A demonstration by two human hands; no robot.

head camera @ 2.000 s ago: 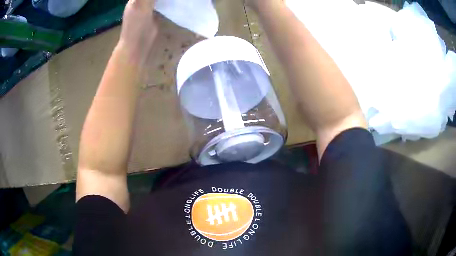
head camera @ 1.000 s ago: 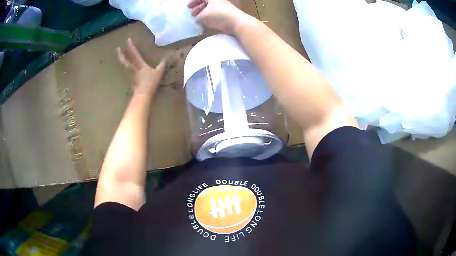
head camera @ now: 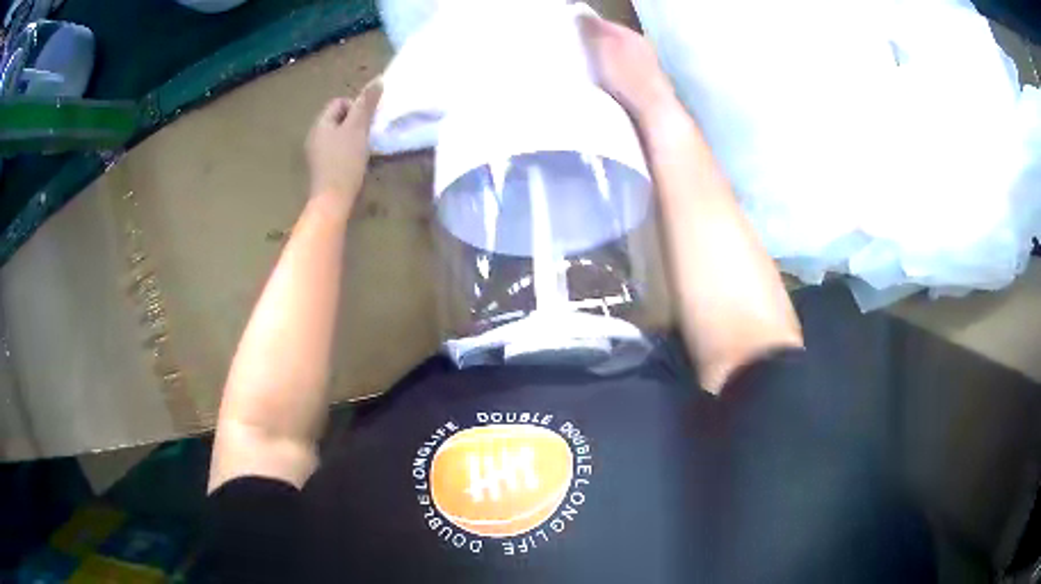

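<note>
A clear container unit [head camera: 559, 268] lies on its side against my shirt, its pale round end toward me. A pale column shows inside it. Its far part is white, and a white bag [head camera: 514, 69] is at or over that far end; where the bag ends and the unit's white part begins is hard to tell. My left hand [head camera: 343, 137] grips the bag's left edge. My right hand [head camera: 616, 57] is at the bag's right side near the top of the picture, its fingertips partly hidden by the white material.
A large pile of white bags [head camera: 845, 137] lies at the right. Brown cardboard [head camera: 228, 274] covers the work surface. A dark green conveyor [head camera: 148, 51] is at the upper left, with a green guide bar [head camera: 69, 123] and another clear unit [head camera: 57, 57]. Yellow and blue items [head camera: 91, 548] are low left.
My left hand, empty and open one second ago, now holds the bag's edge. My right hand has moved right. The bag has moved from the upper left to the unit's far end.
</note>
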